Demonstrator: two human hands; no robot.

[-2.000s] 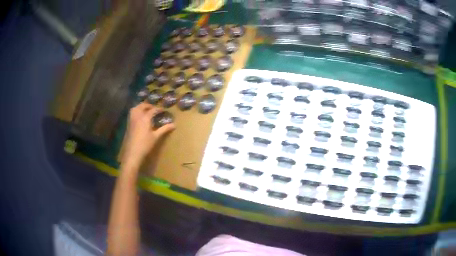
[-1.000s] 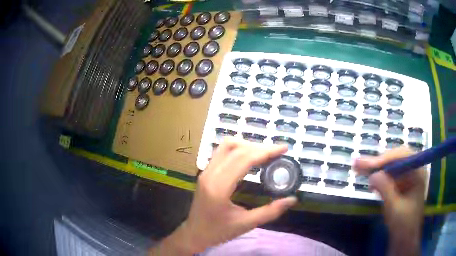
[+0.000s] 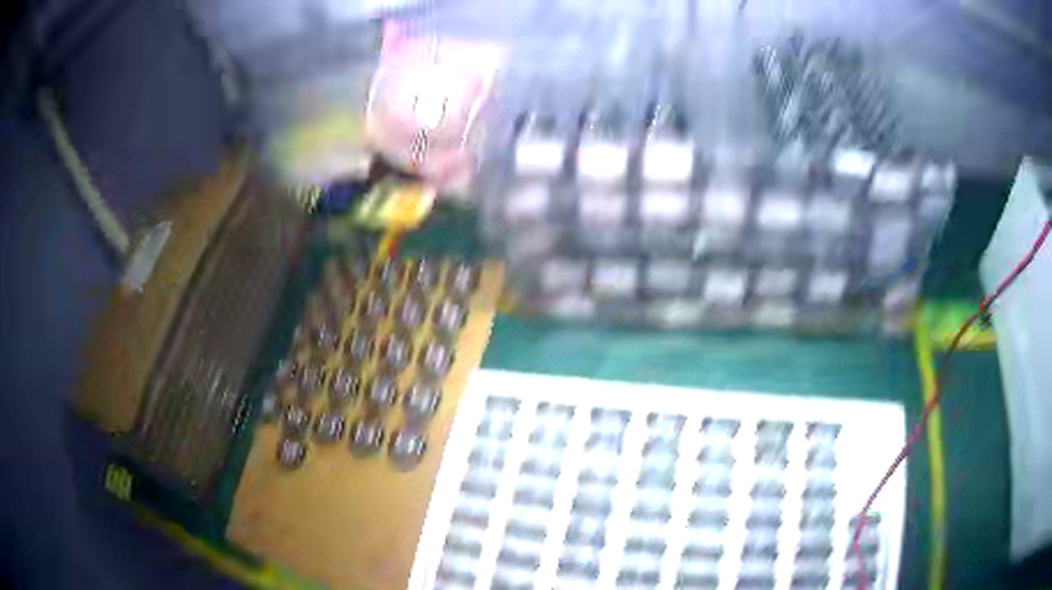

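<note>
The white tray [image 3: 704,401] fills the lower middle and right, its near part cut off by the bottom edge. It holds rows of blurred components [image 3: 660,433]. The brown cardboard sheet [image 3: 317,519] lies to its left, with round components [image 3: 407,446] in rows on its upper part and one starting a lower row. A thin red cord [image 3: 923,421] hangs down the right side and crosses the tray's right edge. Neither my left hand nor my right hand is in the picture.
Stacked clear trays [image 3: 704,236] with white squares stand at the back. Stacked brown sheets [image 3: 208,334] with a white label stand at left. A pink item [image 3: 427,98] is far back. Yellow tape [image 3: 932,461] edges the green mat [image 3: 646,355]. A pale panel [image 3: 1027,346] is at right.
The view has tilted up, so the bench sits lower in the picture and more of the back shows. Both hands, the held component and the blue tool have left view. The red cord now shows.
</note>
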